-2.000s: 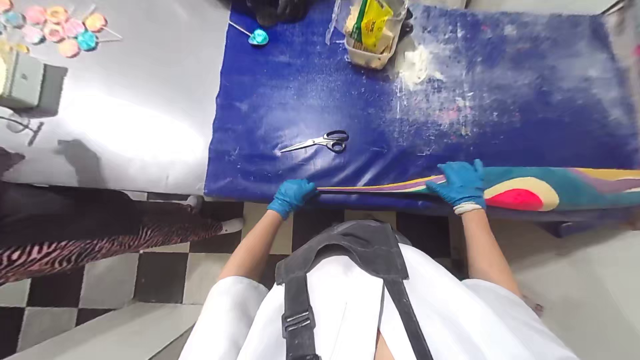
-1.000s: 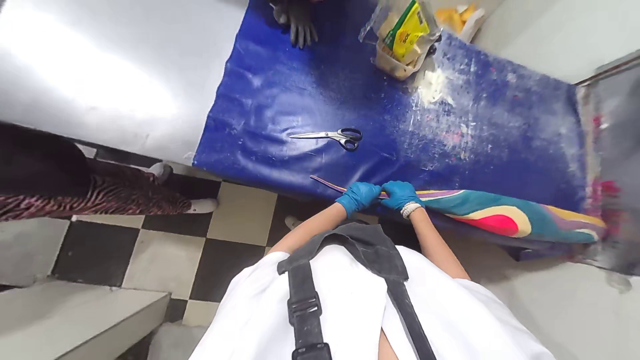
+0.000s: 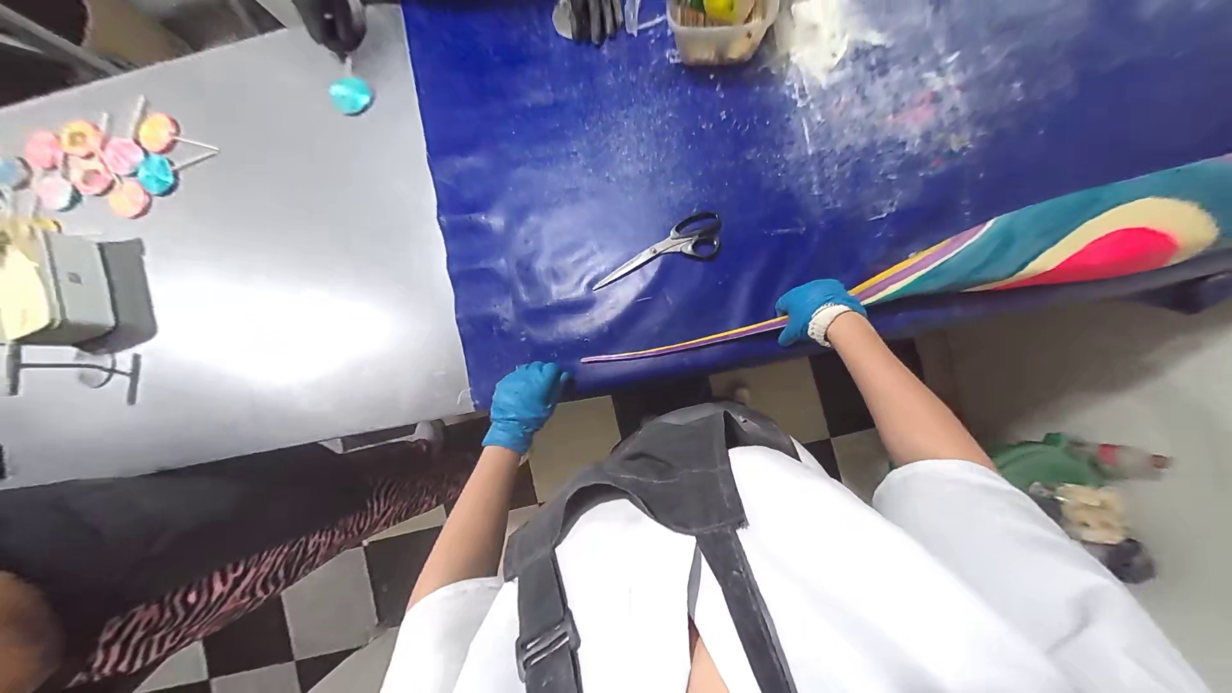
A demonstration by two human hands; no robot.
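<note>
A long tapering candy roll (image 3: 1097,236), striped teal, cream, pink, yellow and purple, lies along the table's near edge. Its thick part is at the right, and a thin striped strand (image 3: 688,344) runs from it to the left. My right hand (image 3: 818,308), in a blue glove with a white cuff, is closed around the place where the roll narrows. My left hand (image 3: 525,399), also blue-gloved, rests at the table edge just left of the strand's tip, apart from it; its fingers are partly hidden. Scissors with black handles (image 3: 664,248) lie beyond the strand, their blades closed.
A blue sheet (image 3: 539,125) with white powder covers the table beside a metal surface (image 3: 289,221). A plastic container (image 3: 722,40) stands at the back. Several lollipops (image 3: 91,164) and a grey device (image 3: 77,289) are at left. A co-worker's dark-gloved hand (image 3: 332,19) is near a turquoise lollipop (image 3: 351,94).
My hands, close together on the strand one second ago, are now apart, the left one off the strand at the left. The strand reaches farther left. The view has shifted.
</note>
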